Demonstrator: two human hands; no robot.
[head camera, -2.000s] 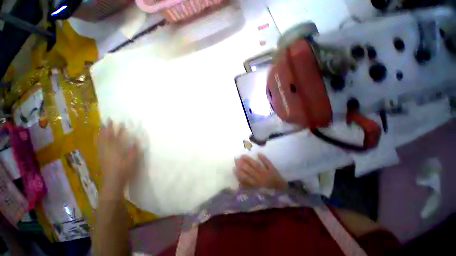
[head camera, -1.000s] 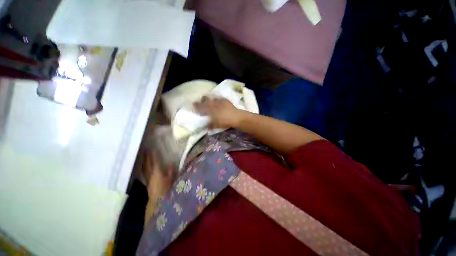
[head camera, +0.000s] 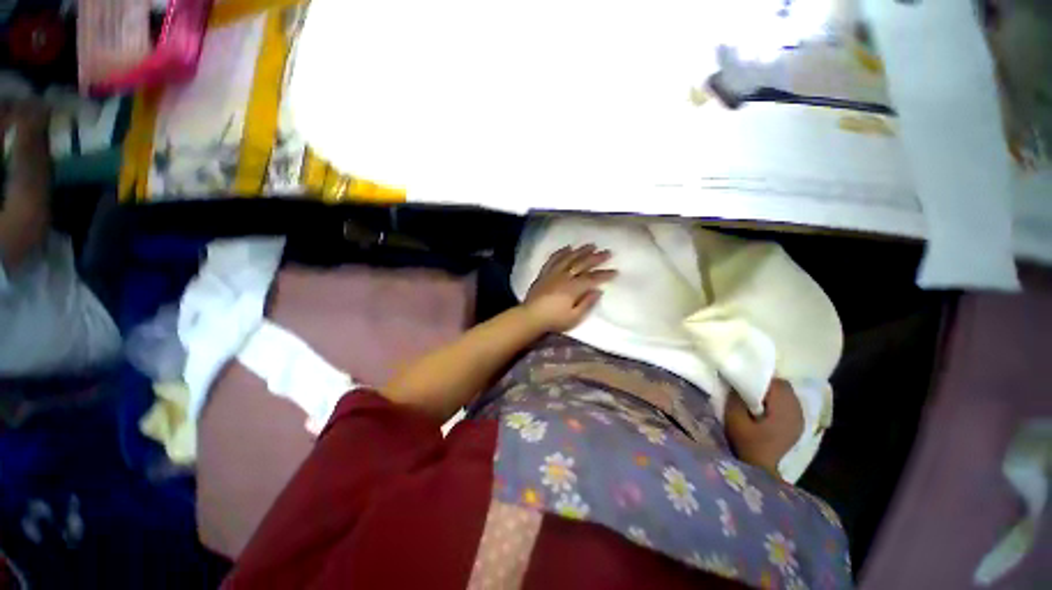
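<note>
A bundle of cream cloth (head camera: 658, 282) lies on the lap, below the front edge of the white table. My left hand (head camera: 568, 288) lies flat on the left part of the cloth with its fingers spread. My right hand (head camera: 767, 426) is closed on the folded right edge of the cloth; some of its fingers are hidden by the cloth. A large pale piece (head camera: 461, 104) on the white table (head camera: 738, 161) is washed out by glare, so its outline is unclear.
A white strip (head camera: 957, 150) hangs over the table edge at right. White cloth strips (head camera: 225, 305) lie on the left pink panel (head camera: 369, 311). The right pink panel (head camera: 963, 461) holds a scrap (head camera: 1021, 496). Another person's arm (head camera: 29, 184) shows at far left.
The view has swung left and rotated. My left hand has moved onto the top of the cloth, and the cloth lies more spread over the lap. My right hand is now at its lower right edge.
</note>
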